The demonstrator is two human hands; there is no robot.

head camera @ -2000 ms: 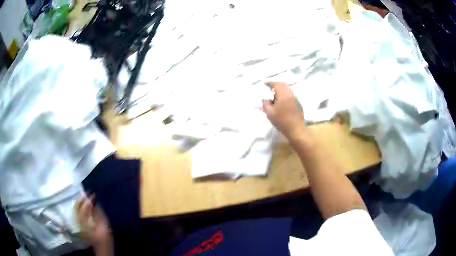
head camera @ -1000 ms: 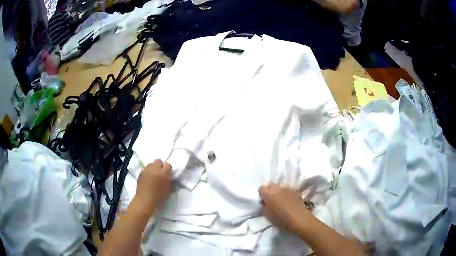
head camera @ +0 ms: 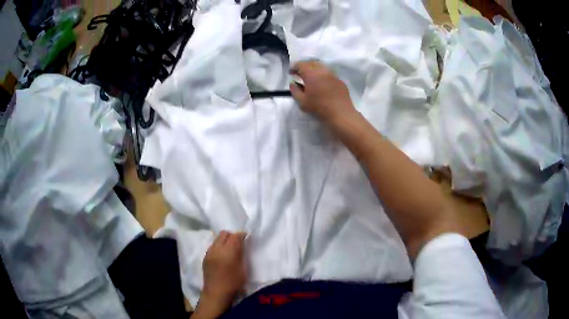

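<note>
A white jacket (head camera: 274, 180) lies spread over the table, its lower part reaching my apron. A black hanger (head camera: 269, 94) shows in its V-shaped opening, with the straight bar across and a curved dark part above. My left hand (head camera: 224, 265) pinches the jacket's front edge near my body; its fingertips are partly hidden. My right hand (head camera: 318, 90) is closed on the jacket's edge beside the right end of the hanger bar. A small pale bit shows between its fingers; I cannot tell what it is.
Crumpled white jackets (head camera: 56, 187) are heaped at the left, and another white pile (head camera: 505, 137) stands at the right. A tangle of black hangers (head camera: 140, 56) lies at upper left. A yellow slip (head camera: 465, 9) shows at the top right.
The view has shifted. A jacket with a hanger showing at its opening now lies nearer me. My right hand is higher, at the opening; my left hand is low at the front edge.
</note>
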